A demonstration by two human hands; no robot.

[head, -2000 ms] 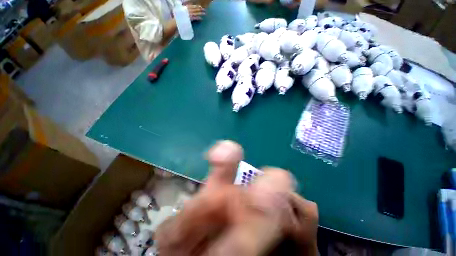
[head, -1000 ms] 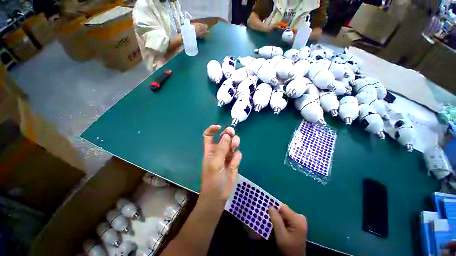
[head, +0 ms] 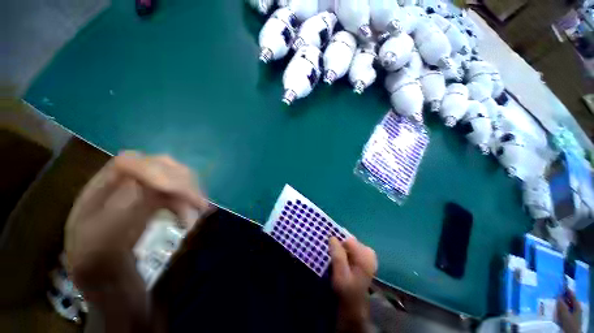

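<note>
My right hand [head: 352, 263] pinches the right corner of a white sticker sheet [head: 301, 227] with rows of purple dots, held over the table's near edge. My left hand [head: 133, 201] is blurred, at the lower left over the carton, with its fingers bent; I cannot tell whether it holds anything. Behind and below it, white bulb cameras [head: 66, 298] show partly in the dark carton area. A pile of white bulb cameras [head: 407, 88] lies at the top centre and right of the table.
The green table [head: 215, 84] bears spare sticker sheets in a clear bag [head: 395, 156] and a black smartphone [head: 454, 239]. Blue and white boxes [head: 546, 276] are at the lower right, with another person's hand [head: 568, 313] on them. A red and black tool [head: 144, 6] is cut off at the top.
My left hand has moved left and down from the table to over the carton. My right hand still holds the sheet. The view has tilted down, so the people opposite are out of view.
</note>
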